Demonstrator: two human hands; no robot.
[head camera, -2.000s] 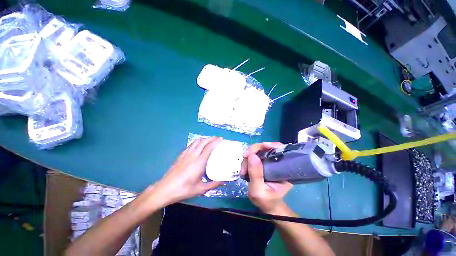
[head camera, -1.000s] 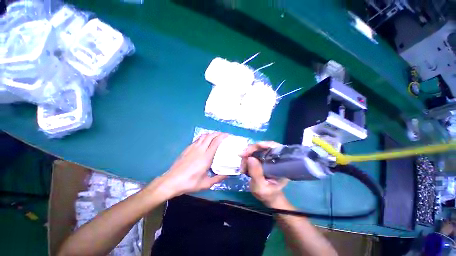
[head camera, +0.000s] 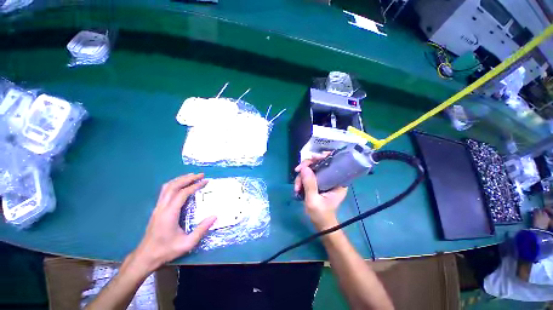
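Note:
A white housing (head camera: 223, 204) lies on a crinkly clear bag (head camera: 258, 212) on the green bench. My left hand (head camera: 176, 215) rests at its left side, fingers and thumb around its edge. My right hand (head camera: 318, 189) grips the grey electric screwdriver (head camera: 345, 169), whose black nose points down-left, away from the housing and in front of the screw feeder (head camera: 330, 115). The driver hangs from a yellow cord (head camera: 449, 106). The driver's tip is hard to see.
White pieces with thin rods (head camera: 227, 133) lie behind the housing. Bagged frames (head camera: 36, 139) are heaped at left. A black tray (head camera: 455, 187) and speckled small parts (head camera: 494, 181) are at right. The black cable (head camera: 364, 213) crosses the bench. A person's blue-and-white clothing shows at lower right.
My right hand has moved the screwdriver off the housing, right toward the feeder. My left hand stays at the housing, which now lies more exposed on the bag. The view has shifted.

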